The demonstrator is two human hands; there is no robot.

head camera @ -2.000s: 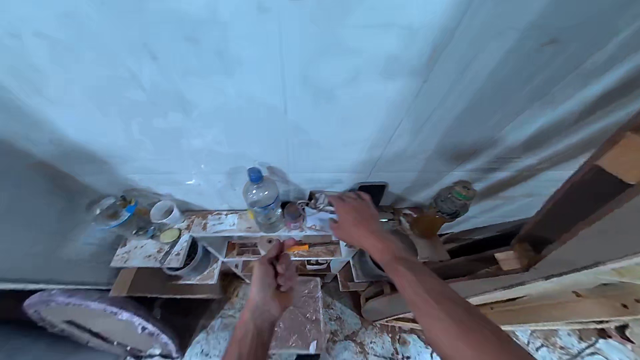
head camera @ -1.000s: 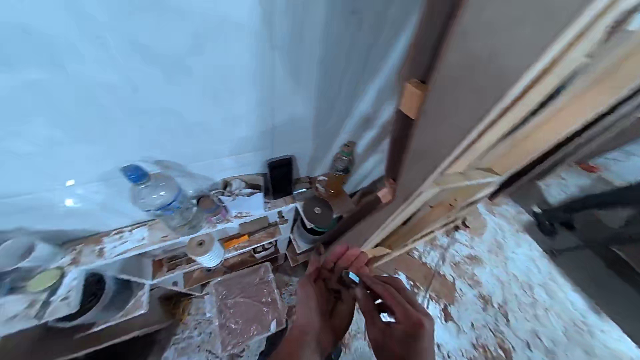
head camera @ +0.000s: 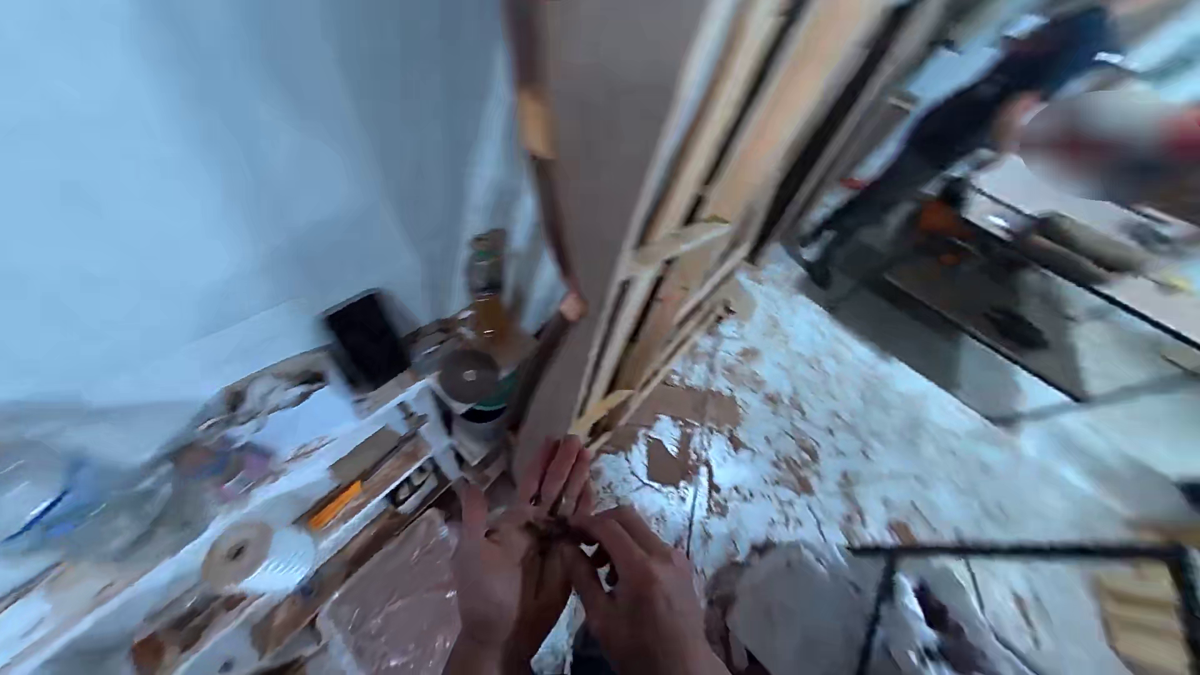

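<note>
At the bottom centre, my left hand [head camera: 511,562] is held palm up with its fingers spread. My right hand [head camera: 637,581] meets it, its fingertips at the left palm over something small and dark that is too blurred to name. Left of them lies a flat package wrapped in clear plastic [head camera: 398,600]. On the cluttered white shelf unit [head camera: 309,459] are a white spool [head camera: 244,553], an orange object [head camera: 335,504], a black phone [head camera: 366,339] and a bottle with amber liquid [head camera: 487,300]. A round dark disc [head camera: 469,375] sits near the bottle.
Wooden frames and panels [head camera: 694,216] lean upright just beyond my hands. Scraps and pale debris cover the floor [head camera: 759,441]. A black metal frame [head camera: 1022,551] stands at lower right. A person in dark clothing [head camera: 975,103] bends over at upper right, near a work surface.
The view has swung right. My right hand, earlier reaching over the shelf near the phone, has come down to meet my left hand. The left hand's fingers have spread since a second ago.
</note>
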